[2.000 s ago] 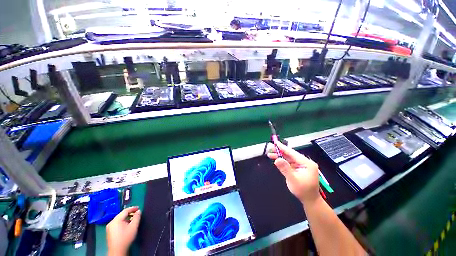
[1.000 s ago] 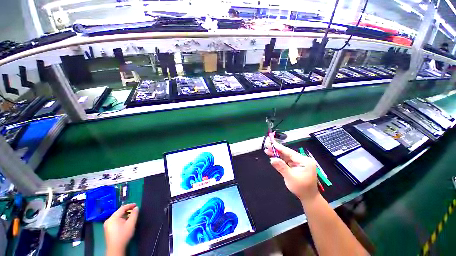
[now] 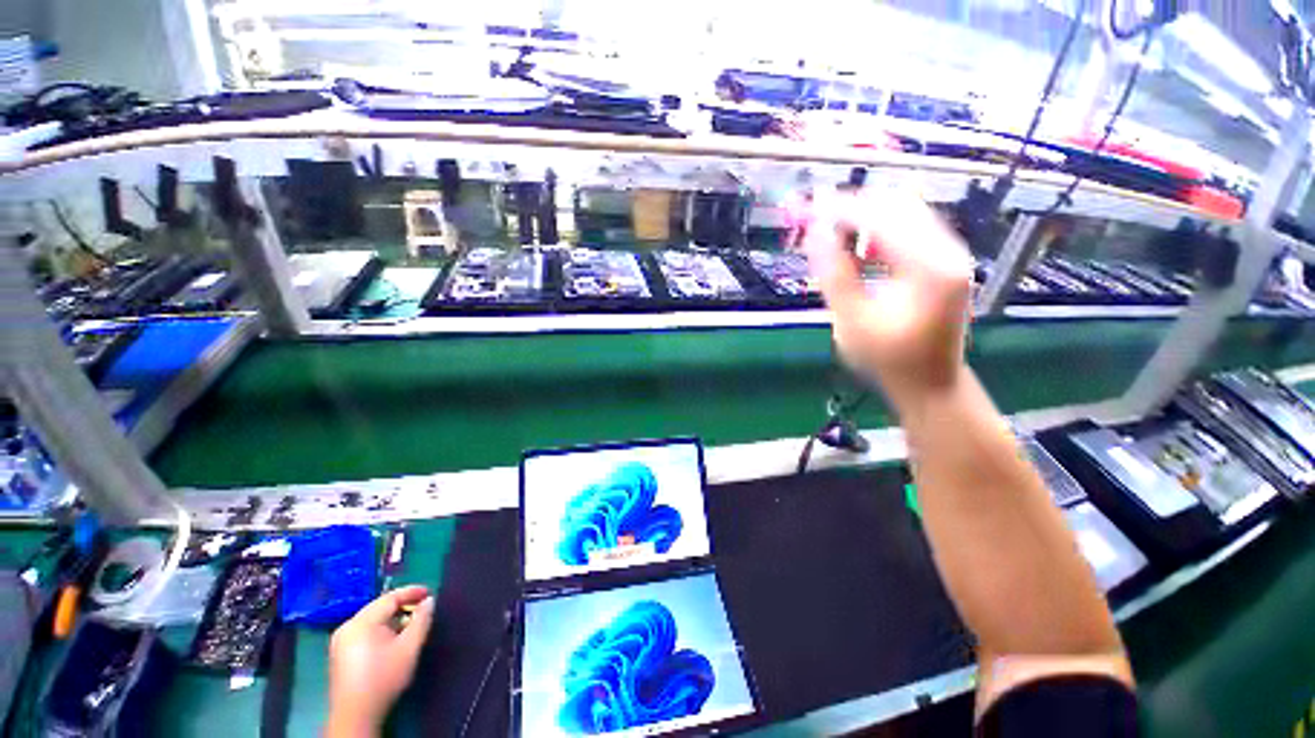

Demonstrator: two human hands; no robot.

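Note:
A dual-screen laptop [image 3: 635,656] stands on the black mat [image 3: 837,577] with both screens lit and showing blue swirls. My left hand [image 3: 378,656] is low at the left of the screens, its fingers curled; a tiny yellowish bit shows at the fingertips, too small to name. My right hand [image 3: 897,289] is raised high above the bench in front of the rack, blurred and overexposed. A pinkish smear shows by its fingers, but what it holds cannot be made out.
A blue bundle [image 3: 332,574] and a dark tray of small parts [image 3: 238,613] lie at left. A keyboard laptop [image 3: 1108,548], partly behind my right forearm, and open laptop bases [image 3: 1154,476] are at right. More bases [image 3: 603,274] line the rear rack.
My right hand has risen from above the mat to the rack's height and blurred. The red-handled tool it held no longer shows clearly. My left hand stays beside the laptop. The view has shifted slightly.

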